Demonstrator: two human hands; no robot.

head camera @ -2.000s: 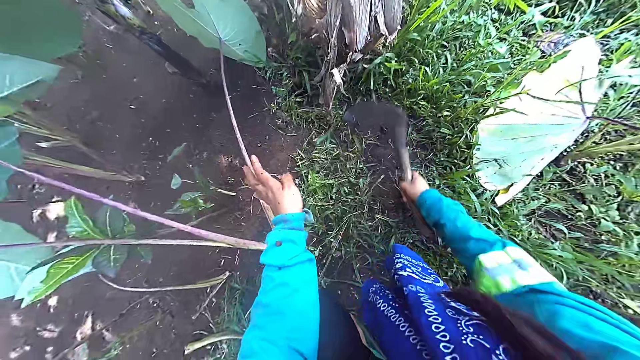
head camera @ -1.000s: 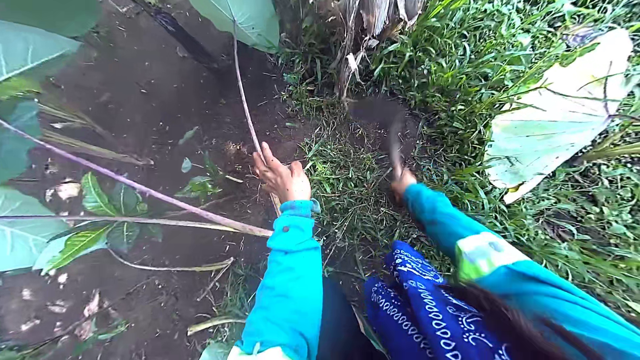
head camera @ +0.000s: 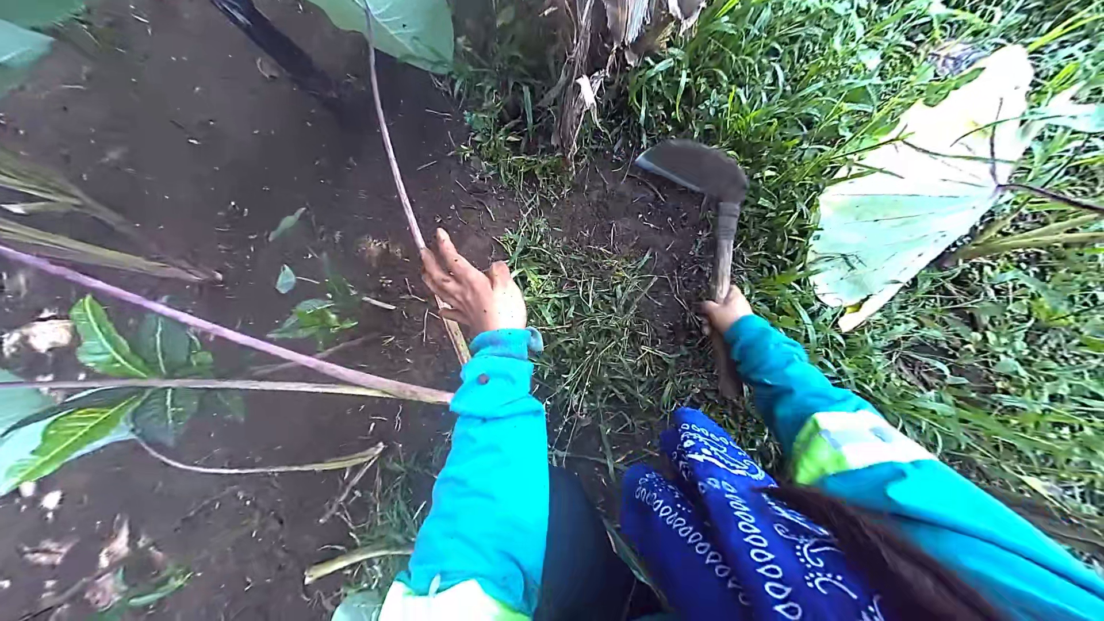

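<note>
My right hand [head camera: 727,312] grips the wooden handle of a short tool with a broad curved metal blade [head camera: 697,168], held over bare soil and cut grass. The blade points left, below a dry plant stem base. My left hand [head camera: 474,289] rests with its fingers spread against a thin leaf stalk [head camera: 388,147] of a large-leaved plant; whether the fingers close round it cannot be told. A thicker purple stalk [head camera: 216,330] reaches in from the left and ends beside my left sleeve. Loose cut grass [head camera: 595,310] lies between the hands.
Dried brown stem layers [head camera: 595,52] stand at the top centre. A big pale leaf [head camera: 923,190] lies over the grass at the right. Green leaves [head camera: 95,405] and dark soil [head camera: 259,500] are at the left. A blue patterned cloth [head camera: 724,517] hangs below me.
The blade, blurred one second ago, now shows clearly, a little higher off the ground as far as can be seen. My left hand stays at the thin stalk.
</note>
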